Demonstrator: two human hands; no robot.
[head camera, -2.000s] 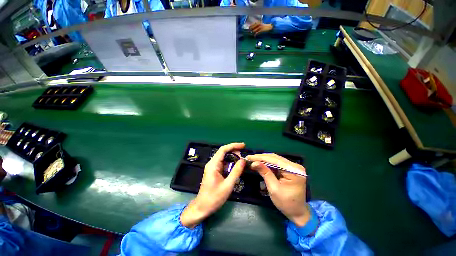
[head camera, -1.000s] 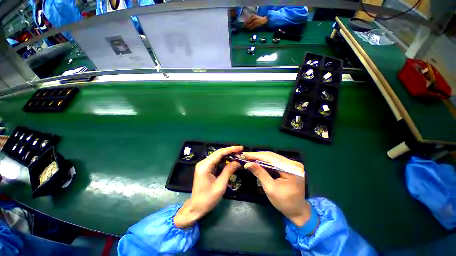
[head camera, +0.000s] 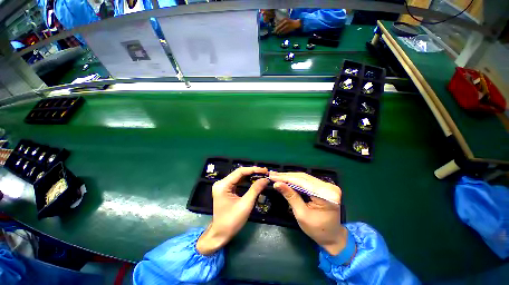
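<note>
A small round unit (head camera: 258, 178), gold and dark, is pinched between the thumb and fingers of my left hand (head camera: 233, 207). My right hand (head camera: 310, 207) grips a slim pale tool, perhaps tweezers (head camera: 301, 190), with its tip at the unit. Both hands are over a black component tray (head camera: 200, 197) with two rows of square pockets. A unit with a white tab (head camera: 211, 169) sits in its back-left pocket, and another round unit (head camera: 263, 205) shows in the front row. The hands hide several pockets and the fine contact at the tip.
A second full black tray (head camera: 325, 133) lies beyond, to the right. At left are two more trays (head camera: 54, 110) and an open box (head camera: 56, 192) of pale pieces. A metal rail with paper sheets (head camera: 205, 47) crosses the back. A red basket (head camera: 474, 92) sits at right. Workers' arms show beyond.
The fingers of both hands have shifted slightly around the unit, and its gold face shows differently. The slim tool has tilted a little. The whole view has shifted slightly.
</note>
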